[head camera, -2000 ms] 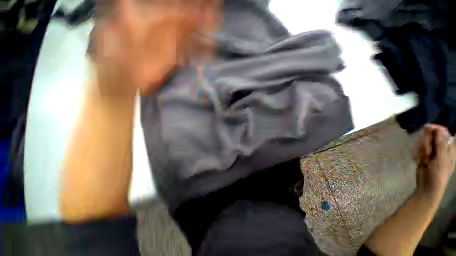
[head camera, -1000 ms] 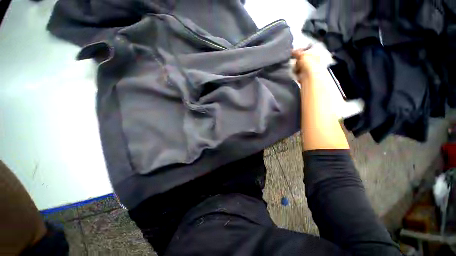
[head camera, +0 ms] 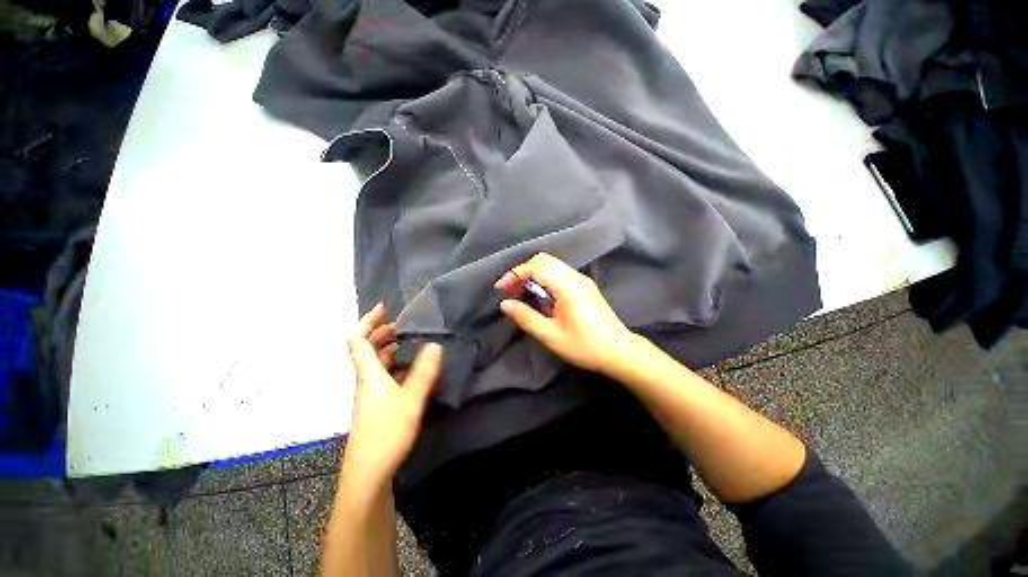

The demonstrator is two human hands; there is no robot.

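Observation:
A dark grey knit garment (head camera: 665, 203) lies spread over the white tabletop and hangs over its front edge near my body. Pale stitch lines and a curved, pale-edged opening show at its left. My left hand (head camera: 395, 378) holds a folded edge of the cloth between thumb and fingers at the near left. My right hand (head camera: 558, 310) is over the cloth to the right, with a small dark tool with a pale glint (head camera: 538, 295) in its curled fingers. Thumb and forefinger are slightly apart. The rest of the tool is hidden in the hand.
The white tabletop (head camera: 226, 225) has a blue front edge. Dark garments (head camera: 958, 147) hang over its right side, beside a black smartphone (head camera: 896, 194). Dark cloth (head camera: 68, 147) and a blue bin or bag (head camera: 23, 372) are at left. The floor (head camera: 834, 394) is speckled.
My left hand has come in from the lower left onto the cloth. My right hand has moved left from the garment's right edge. The right part of the garment is folded over and lies differently.

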